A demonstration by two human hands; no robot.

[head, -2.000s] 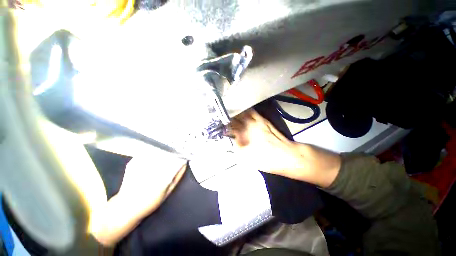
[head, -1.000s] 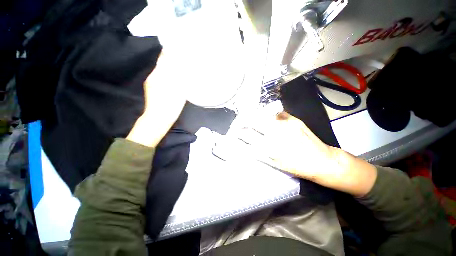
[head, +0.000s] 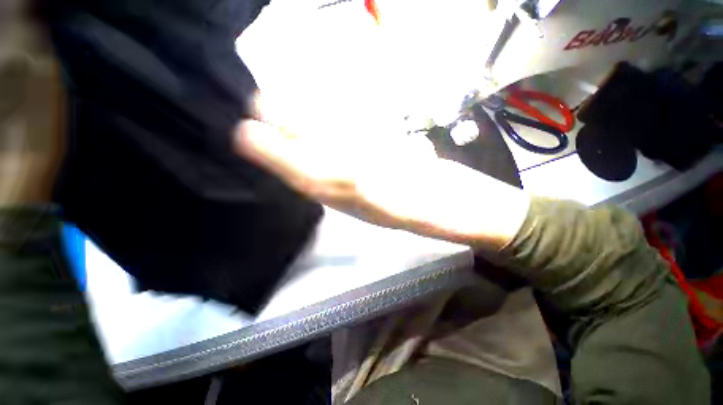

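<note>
The black garment panel (head: 190, 190) hangs bunched over the left part of the white table, its lower corner near the front edge. My right hand (head: 341, 170) reaches left across the table, washed out by glare, with fingertips at the panel's edge; its grip is unclear. My left hand (head: 30, 119) is blurred and cut off at the far left; its fingers cannot be made out. Another dark cloth part (head: 491, 150) lies beside the needle area (head: 474, 96), which is mostly lost in glare.
Scissors with red and dark blue handles (head: 543, 130) lie right of the needle. A black stand with a round base (head: 606, 150) is further right. The machine body (head: 547, 59) crosses the top right. A ruler scale (head: 317, 316) runs along the table's front edge.
My right hand has moved left from the needle area to the panel. My left hand has moved to the far left edge. The panel has shifted, and more of the front table edge shows.
</note>
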